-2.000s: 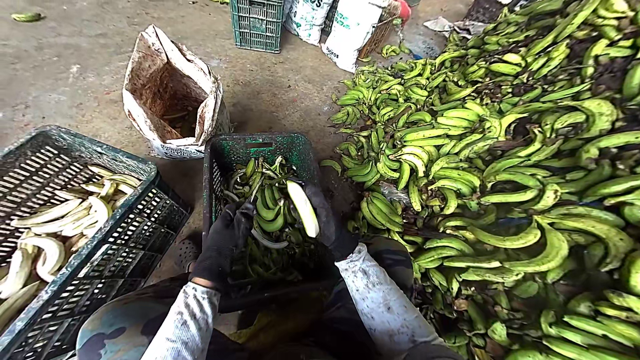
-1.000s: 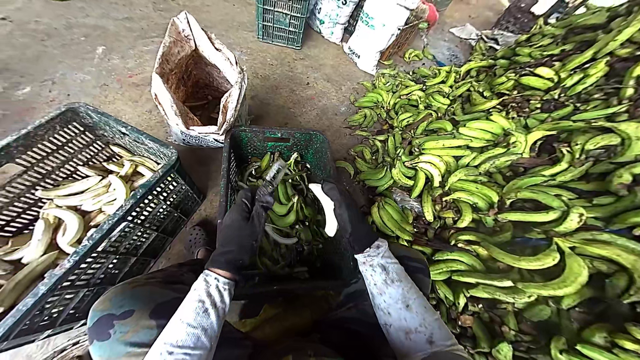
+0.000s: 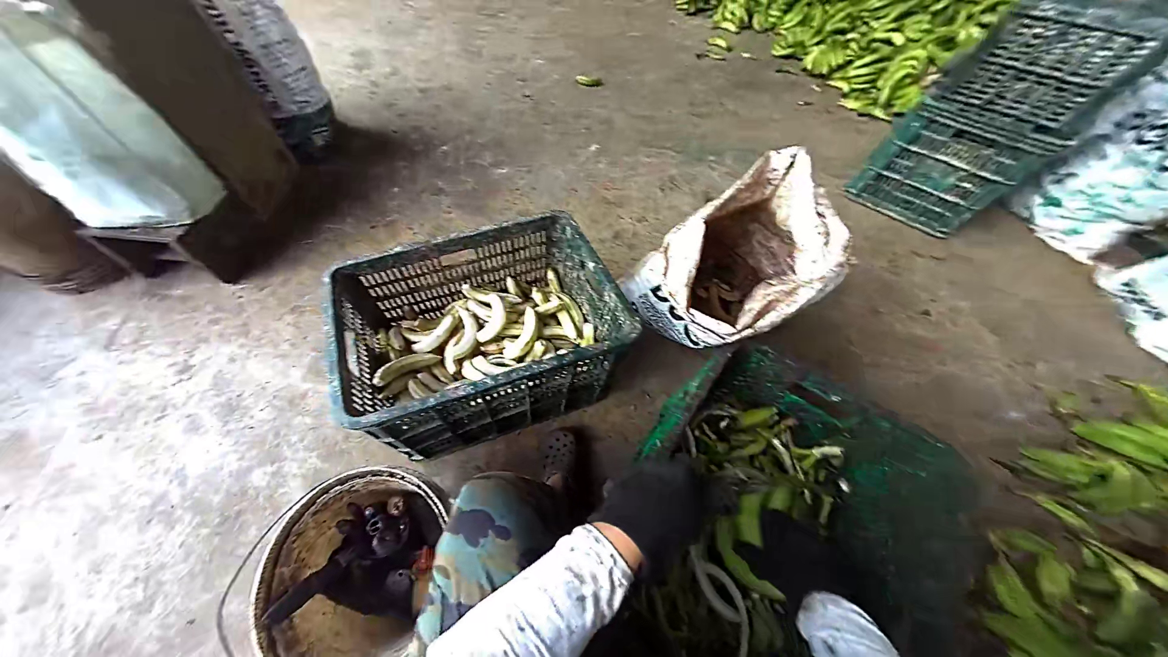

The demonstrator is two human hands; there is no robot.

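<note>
Both my hands wear dark gloves and are low over a green plastic crate (image 3: 876, 456) of green plantains and peels (image 3: 757, 447). My left hand (image 3: 662, 511) is at the crate's left side, its fingers blurred, so whether it holds anything cannot be told. Beside a green plantain piece (image 3: 744, 552) is my right hand (image 3: 798, 557), its fingers hidden in shadow. Peeled plantains (image 3: 493, 319) lie in another dark green crate (image 3: 484, 420) ahead on the left.
An open woven sack (image 3: 794, 237) stands beyond the crates. A round basket (image 3: 274, 584) holding dark items sits at lower left. Loose green plantains (image 3: 1086, 511) lie on the right, with another pile (image 3: 876, 46) far back. A green crate (image 3: 967, 137) leans against white sacks (image 3: 1113, 173).
The view has swung strongly left. The peeled plantain that was at my right hand is no longer seen there. Both hands are now lower, among the peels.
</note>
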